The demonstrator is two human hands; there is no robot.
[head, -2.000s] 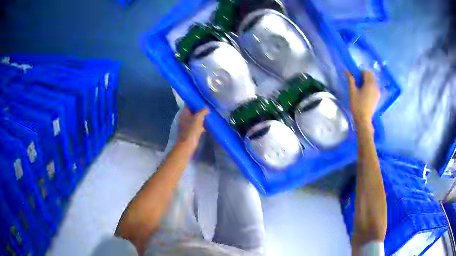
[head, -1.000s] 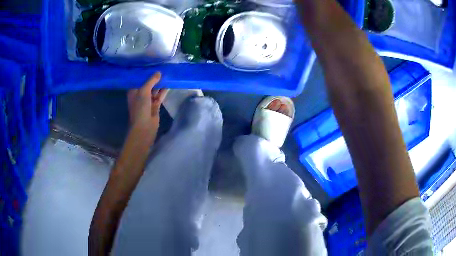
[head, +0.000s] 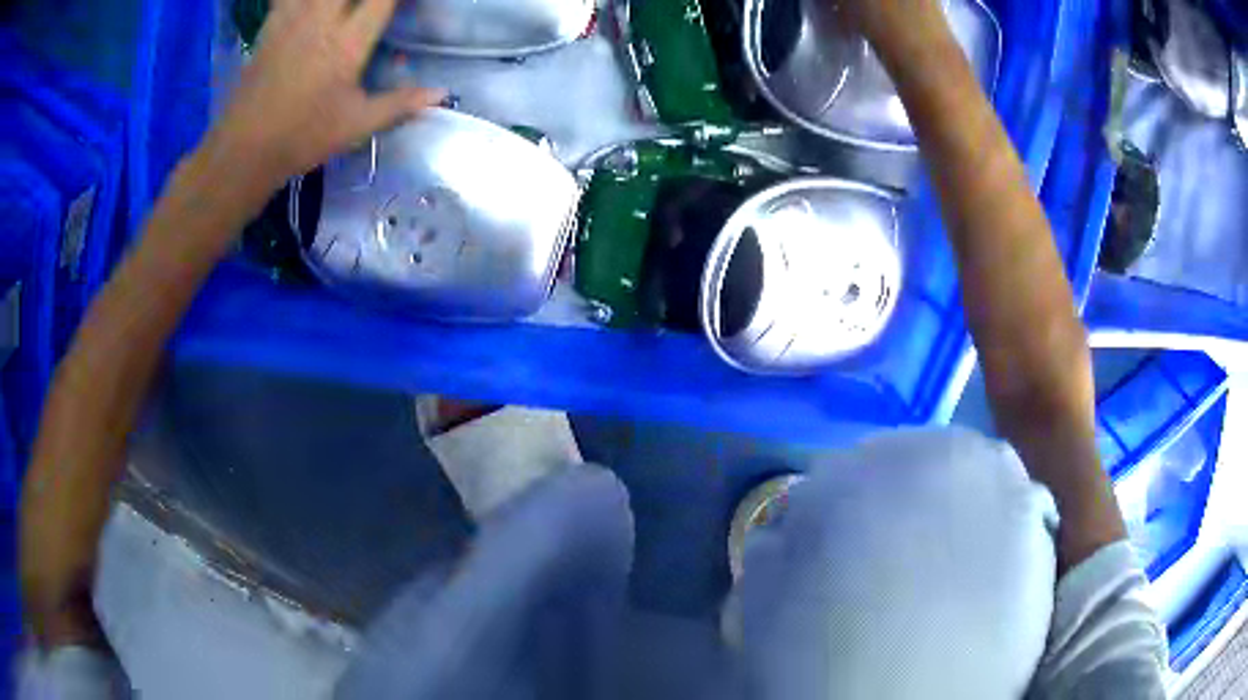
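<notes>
A blue crate (head: 548, 362) lies in front of me with several green housings (head: 623, 246) that have silver covers on top. One silver cover (head: 479, 233) is at the crate's near left, another (head: 828, 294) at its near right. More parts are cut off by the top edge. My left hand (head: 322, 75) is over the crate's left side, fingers apart, thumb just above the near left cover. I see nothing held in it. My right hand (head: 876, 11) is over the far right cover (head: 876, 82), mostly cut off at the top edge, so its fingers are hidden.
Stacked blue crates (head: 69, 233) stand at the left. Another crate with parts (head: 1198, 294) is at the right, and a further blue crate (head: 1163, 451) is below it. My knees and white slippers (head: 513, 445) are just below the near rim.
The crate was carried in both hands, then lowered in front of me. My left hand has left its near rim and moved up over the parts. My knees have come closer to the crate.
</notes>
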